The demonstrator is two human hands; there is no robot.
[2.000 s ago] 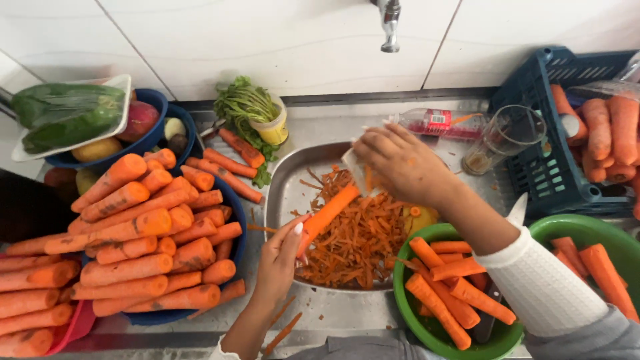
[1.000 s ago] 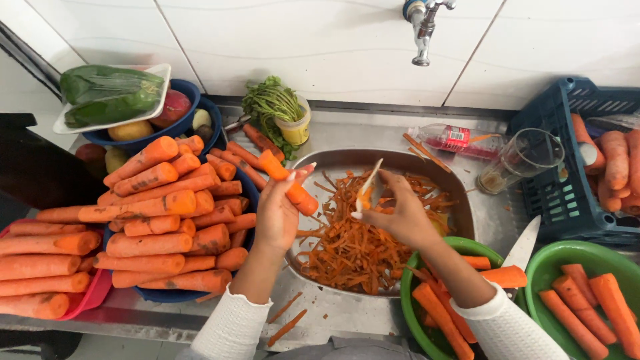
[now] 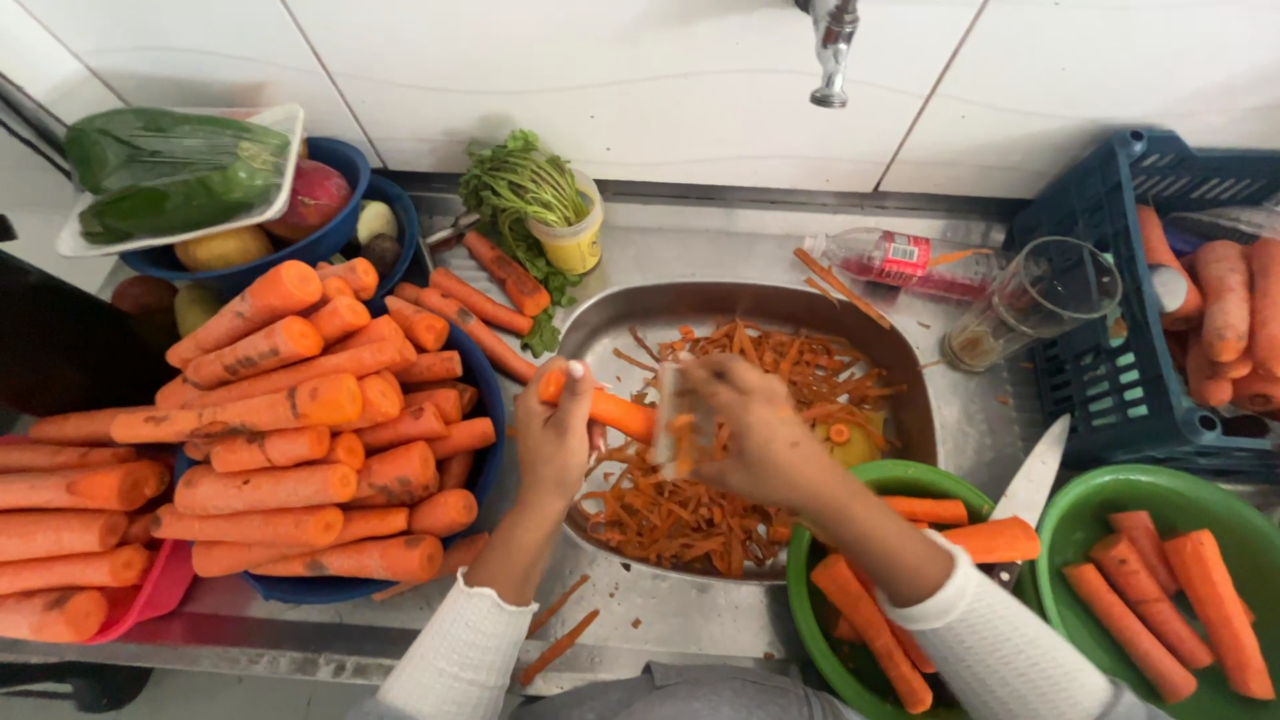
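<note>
My left hand [image 3: 560,435] is closed round the upper end of an orange carrot [image 3: 622,412], which points right over the metal sink basin [image 3: 920,400]. My right hand [image 3: 745,430], blurred, holds a pale-handled peeler [image 3: 668,420] against the carrot's other end. Below both hands, a heap of carrot peelings [image 3: 690,530] fills much of the basin. Nearer me, the green bowl [image 3: 815,630] holds peeled carrots, one of which [image 3: 990,540] lies across its right rim. My right forearm passes over this bowl and hides part of it.
Unpeeled carrots pile high in a blue bowl [image 3: 490,400] and a pink container [image 3: 165,590] at left. A knife [image 3: 1035,470] lies between the green bowls. A glass [image 3: 1035,300], a plastic bottle [image 3: 900,258] and a blue crate [image 3: 1090,300] stand or lie right; a tap [image 3: 832,50] hangs above.
A second ago the carrot and peeler were apart; now the peeler is against the carrot. The carrot in my left hand has swung from leaning near my fingers to pointing at my right hand.
</note>
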